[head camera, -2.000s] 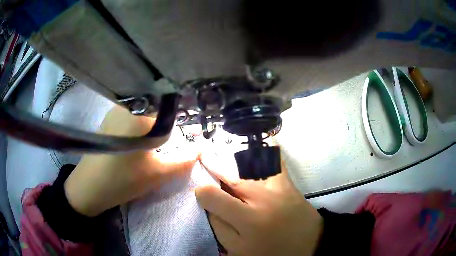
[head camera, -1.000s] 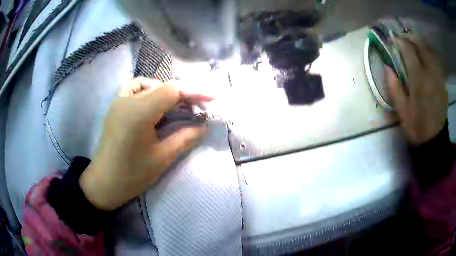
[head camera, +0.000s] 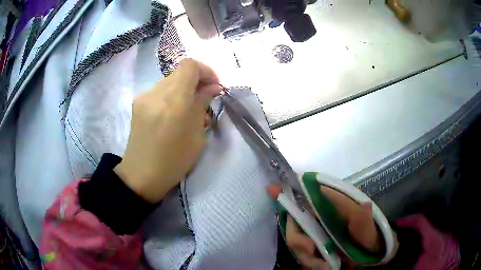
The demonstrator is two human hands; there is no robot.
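My left hand (head camera: 166, 124) pinches the edge of the pale grey garment (head camera: 232, 195) at its fingertips, in front of the sewing machine. My right hand (head camera: 337, 224) is in the loops of the green-and-white scissors (head camera: 263, 142), at the lower right. The scissor blades lie over the garment, with their tips at my left fingertips. The blades look nearly closed. What lies between the tips is too small to tell. Dark frayed seam allowances (head camera: 118, 45) cross the garment at the upper left.
The sewing machine's needle area (head camera: 240, 18) and a black knob (head camera: 300, 27) are at the top. A round patterned disc (head camera: 282, 53) lies on the white bed (head camera: 337, 68). An orange-brown handle (head camera: 399, 10) lies at the upper right. A ruler edge (head camera: 393, 176) curves along the table front.
My right hand has brought the scissors from right of the machine to the garment. My left hand has moved off the needle area and keeps its pinch on the cloth. The view has shifted.
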